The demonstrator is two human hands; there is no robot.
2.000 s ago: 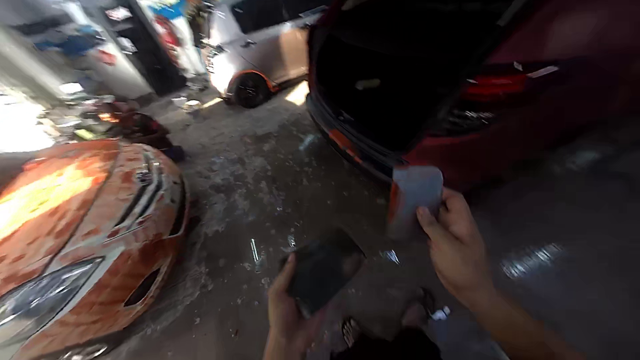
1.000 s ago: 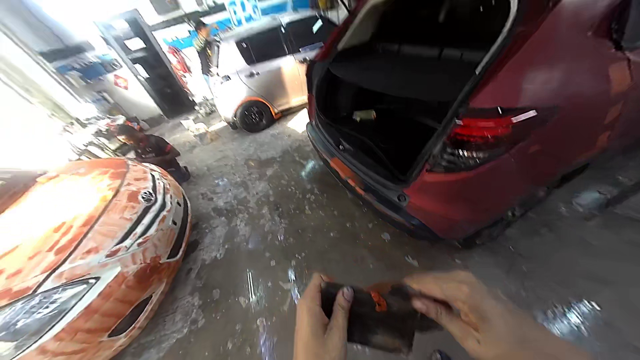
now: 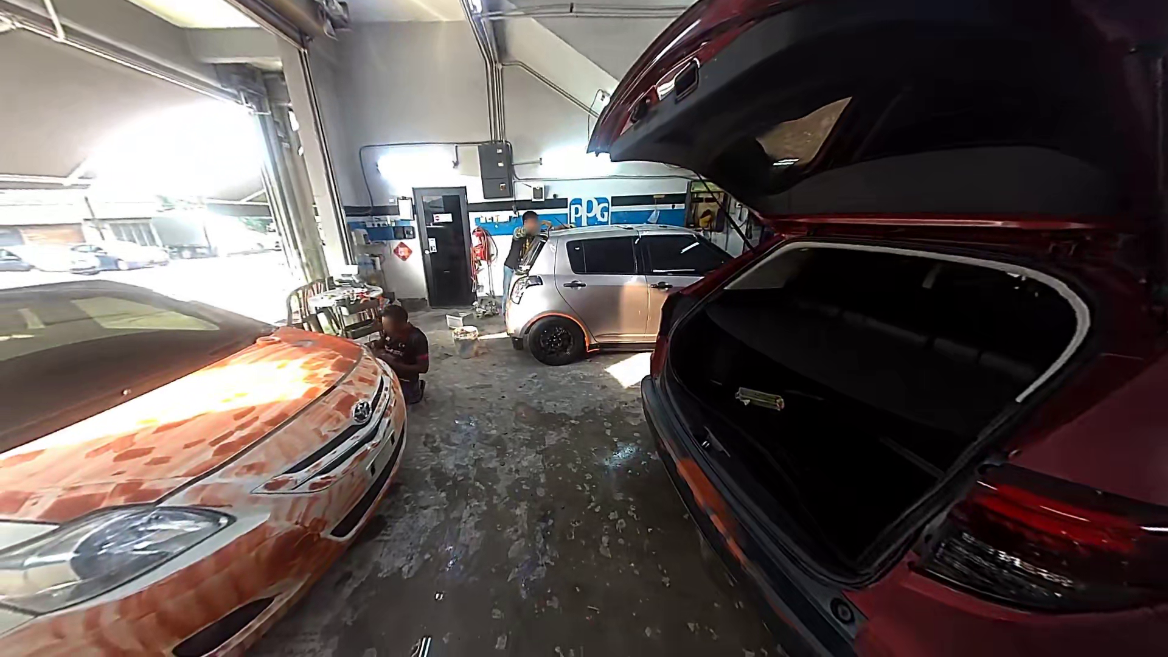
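Neither of my hands shows in the head view now, so what they hold is hidden. On the right stands a dark red car point(image 3: 1022, 557) with its tailgate point(image 3: 876, 119) raised over the dark boot. A small pale item point(image 3: 760, 399) lies inside the boot. Orange filler or primer patches point(image 3: 703, 488) mark the rear bumper. At the left is the front of a white car point(image 3: 274, 538), its bonnet point(image 3: 228, 392) blotched with orange-red.
Wet, stained floor point(image 3: 538, 520) runs between the two cars. A silver hatchback point(image 3: 607, 274) stands further back, with a person point(image 3: 523, 246) behind it. Another person point(image 3: 403, 347) crouches beyond the white car, near a bucket point(image 3: 466, 339) and a cluttered table point(image 3: 345, 297).
The view has tilted up. Both my hands have left it; a second ago they were together on a dark flat item, and before that apart, the right holding a grey-and-orange pad.
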